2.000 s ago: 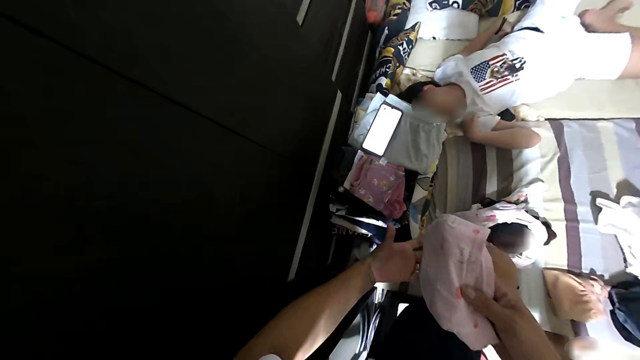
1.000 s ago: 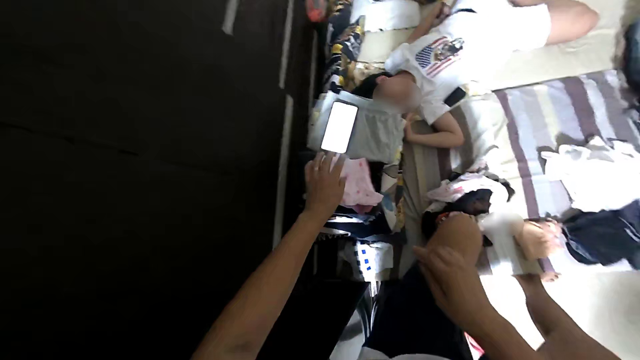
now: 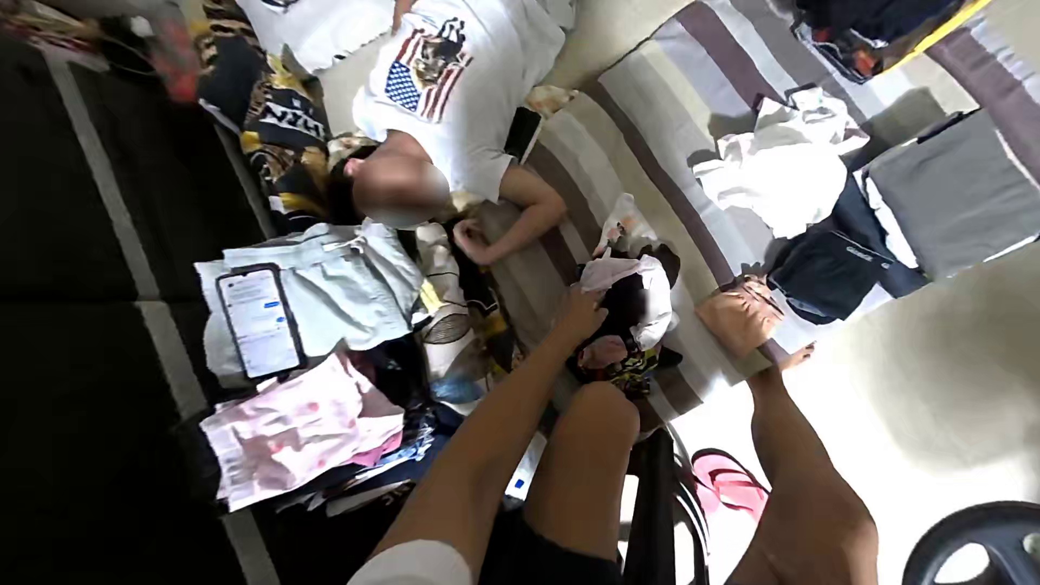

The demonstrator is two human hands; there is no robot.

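My left hand (image 3: pixel 582 315) reaches across to a bunched heap of dark and patterned clothes (image 3: pixel 621 357) on the striped mattress. Its fingers touch the heap beside a pale pink-and-white cloth (image 3: pixel 652 305); whether they grip anything is not clear. My right hand is out of view. At the lower left a pale pink garment with reddish spots (image 3: pixel 305 431) lies on a stack of clothes. Above it a smartphone (image 3: pixel 260 323) with a lit screen rests on pale grey-green shorts (image 3: pixel 333 284).
A person in a white T-shirt (image 3: pixel 455 73) lies at the top, one arm near the heap. White clothes (image 3: pixel 784 162), black shorts (image 3: pixel 833 268) and a grey folded cloth (image 3: pixel 951 195) lie on the right. Pink slippers (image 3: pixel 727 483) are on the floor, near a black wheel-like ring (image 3: pixel 975 544).
The pink garment, held in both my hands at first, now lies on the stack. My left hand has moved from there to the heap. My right hand has left the view.
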